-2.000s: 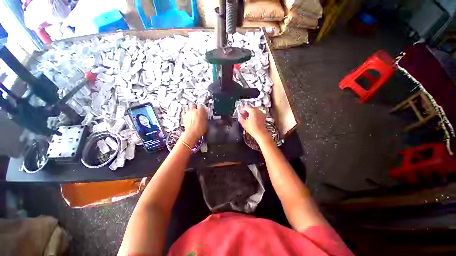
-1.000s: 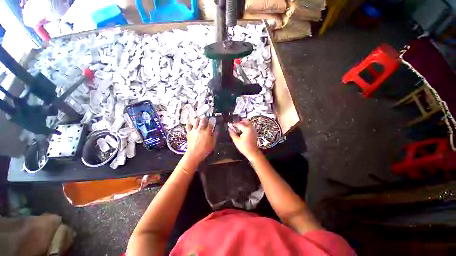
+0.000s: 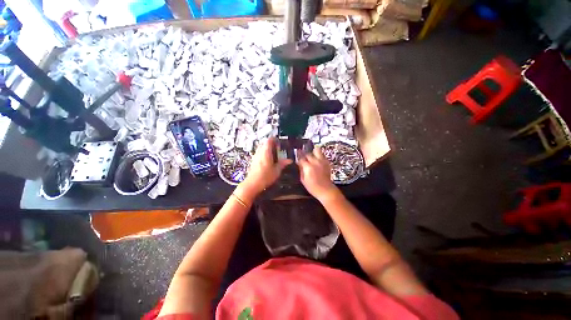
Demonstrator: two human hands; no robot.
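Note:
The dark green hand press (image 3: 294,103) stands upright directly in front, its ram over a small block. My left hand (image 3: 267,165) is at the left side of that block, fingertips together under the ram. My right hand (image 3: 315,172) is at its right side, fingers bent. A small pale piece shows between the hands (image 3: 288,152), but which fingers hold it is too small to tell. The left bowl (image 3: 234,167) and the right bowl (image 3: 345,162) hold small shiny metal parts.
A heap of whitish strips (image 3: 206,75) fills the bordered table. A lit smartphone (image 3: 194,145) stands left of the left bowl. Farther left are a second press (image 3: 56,119), its holed plate (image 3: 95,162) and a spare bowl (image 3: 138,172). A red stool (image 3: 487,87) is at right.
Both hands have moved from over the bowls to the block under the ram. Both bowls are now uncovered. The whole view has shifted slightly.

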